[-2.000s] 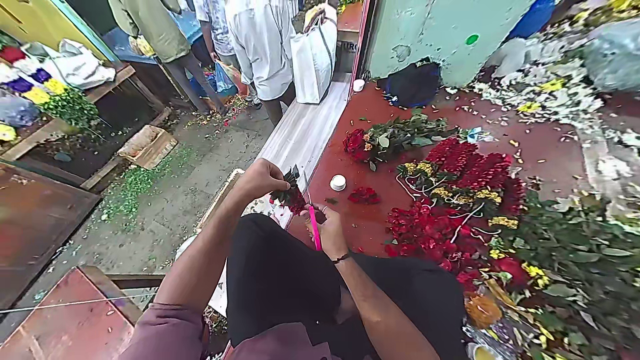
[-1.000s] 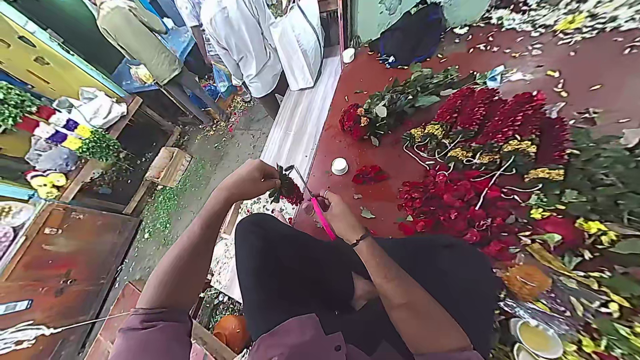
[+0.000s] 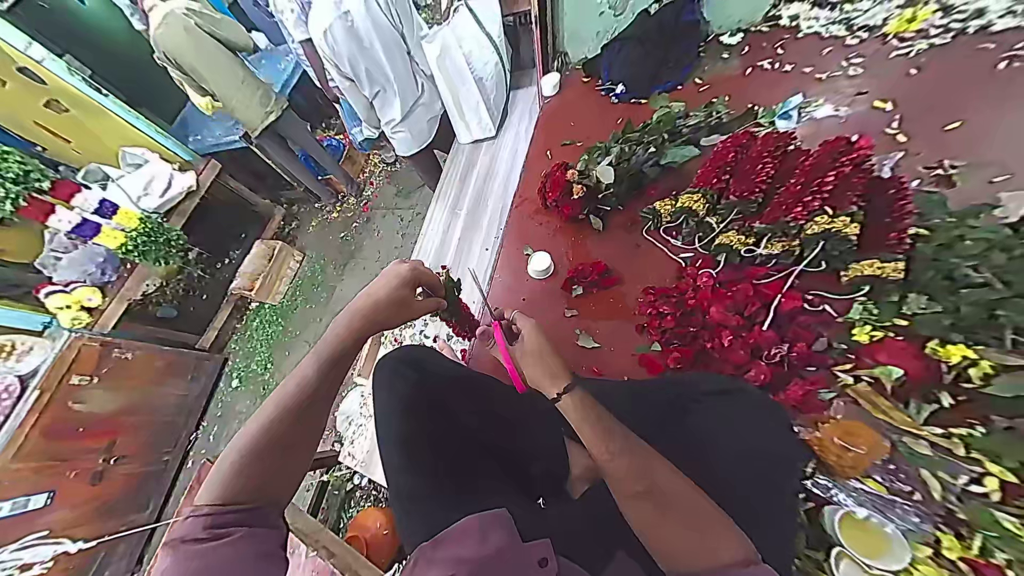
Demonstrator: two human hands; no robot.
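Above my knee, my left hand (image 3: 406, 294) pinches the top of a small bunch of dark red flowers with green leaves (image 3: 458, 308). Pink-handled scissors (image 3: 506, 352) are in my right hand (image 3: 532, 352), their metal blades pointing up beside the bunch; whether the blades touch it I cannot tell. A white spool or cap (image 3: 540, 265) stands on the red surface beyond my right hand, with a small red flower cluster (image 3: 590, 277) beside it. Farther right lie a heap of red petals (image 3: 712, 320) and red garlands with yellow bands (image 3: 788, 180) and white strings.
Red roses with leafy stems (image 3: 564, 190) lie toward the back. Green foliage (image 3: 972, 272) and cups (image 3: 872, 538) are at the right. A pale ledge (image 3: 480, 200) edges the red platform (image 3: 616, 344). People in a white shirt (image 3: 380, 68) and an olive shirt (image 3: 208, 60) stand beyond.
Both hands stay close together, with the flower bunch in the left and the scissors in the right. The scissors' handles have tilted slightly more upright since a second ago.
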